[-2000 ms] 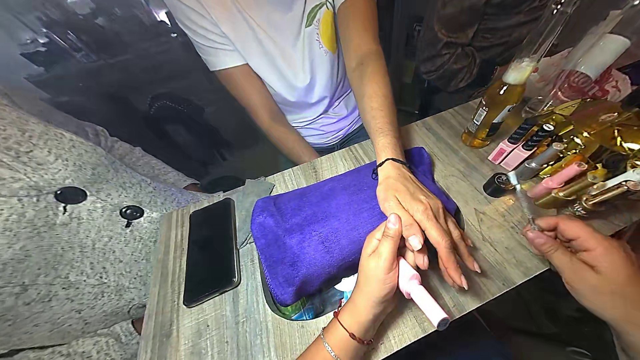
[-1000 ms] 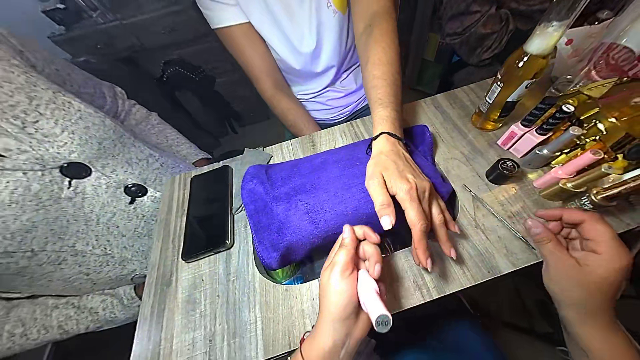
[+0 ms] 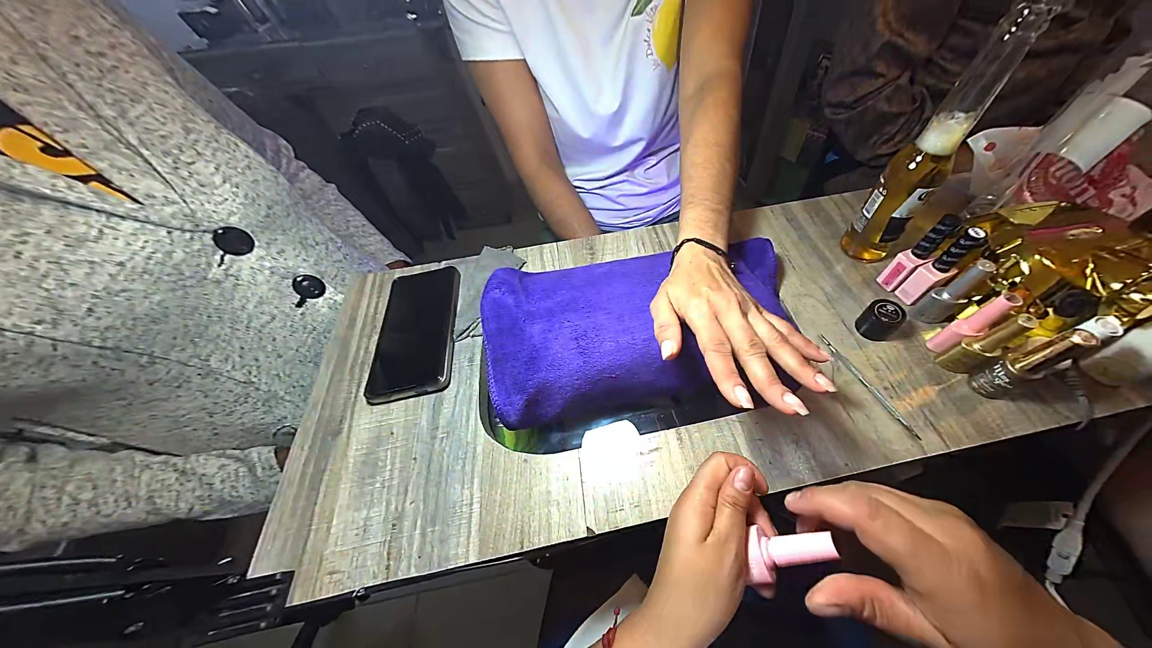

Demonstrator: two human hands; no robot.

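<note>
My left hand (image 3: 711, 540) is closed around a pink nail polish bottle (image 3: 792, 549) with its capped end pointing right, below the table's front edge. Just right of it, my right hand (image 3: 909, 558) has thumb and fingers spread around the cap end, with a gap between them. Across the table another person's hand (image 3: 742, 328) lies palm down on a purple towel-covered cushion (image 3: 585, 333), fingers reaching past its front edge. A thin metal nail tool (image 3: 871, 387) rests on the table to the right of those fingers.
A black phone (image 3: 414, 333) lies at the left on the wooden table (image 3: 360, 486). At the right stand several polish bottles (image 3: 976, 322), a round black cap (image 3: 880, 319) and a beer bottle (image 3: 900, 193). A person in a speckled coat (image 3: 162, 297) is at the left edge.
The thin metal tool is out of my right hand and lies on the table. My right hand has moved left to the pink bottle. My left hand has drawn away from the other person's hand.
</note>
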